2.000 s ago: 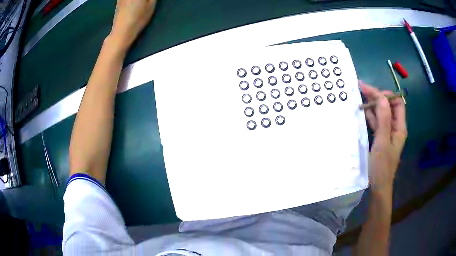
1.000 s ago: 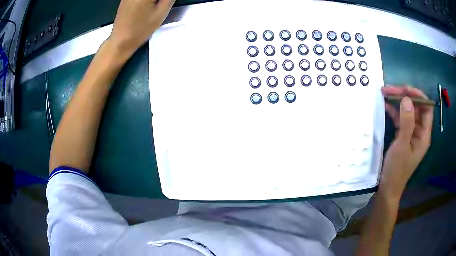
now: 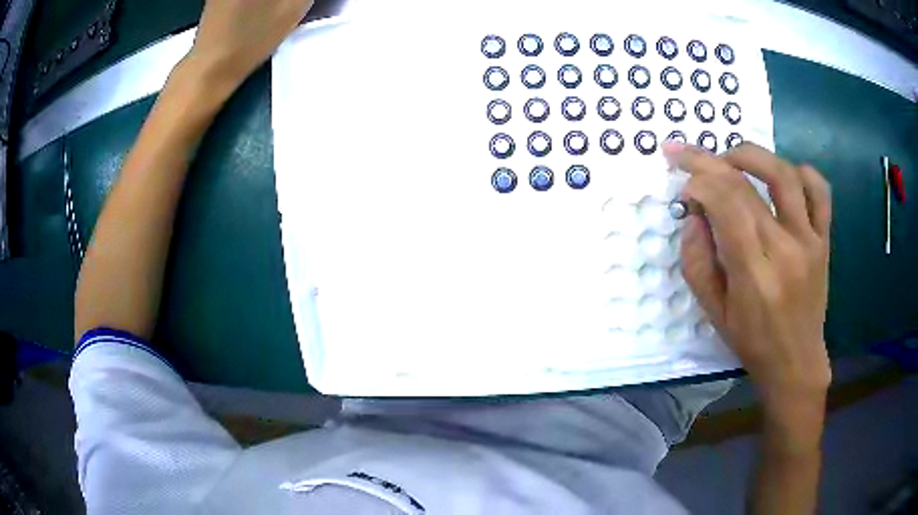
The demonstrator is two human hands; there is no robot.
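A large white blister tray point(image 3: 403, 251) lies in front of me. Small dark-ringed round components point(image 3: 570, 76) stand in rows at its upper right, with three in the lowest row. My right hand point(image 3: 760, 241) is over the tray's right side, thumb and fingers curled around a small round grey thing point(image 3: 678, 208). Whether it is a component or the end of the stick cannot be told. The length of the stick does not show. My left hand point(image 3: 252, 35) is at the tray's upper left corner, its fingers cut off by the top edge.
Green bench surface point(image 3: 226, 251) shows around the tray, with a whitish strip point(image 3: 111, 91) across the back. A thin pale stick point(image 3: 887, 206) and a red cap point(image 3: 898, 183) lie to the right. Tweezers point(image 3: 70, 206) lie at the left. A grey fixture point(image 3: 70, 50) is at upper left.
My right hand has moved left from beside the tray to over it. The brown stick seen in it before no longer shows. The view has shifted; the component rows look unchanged.
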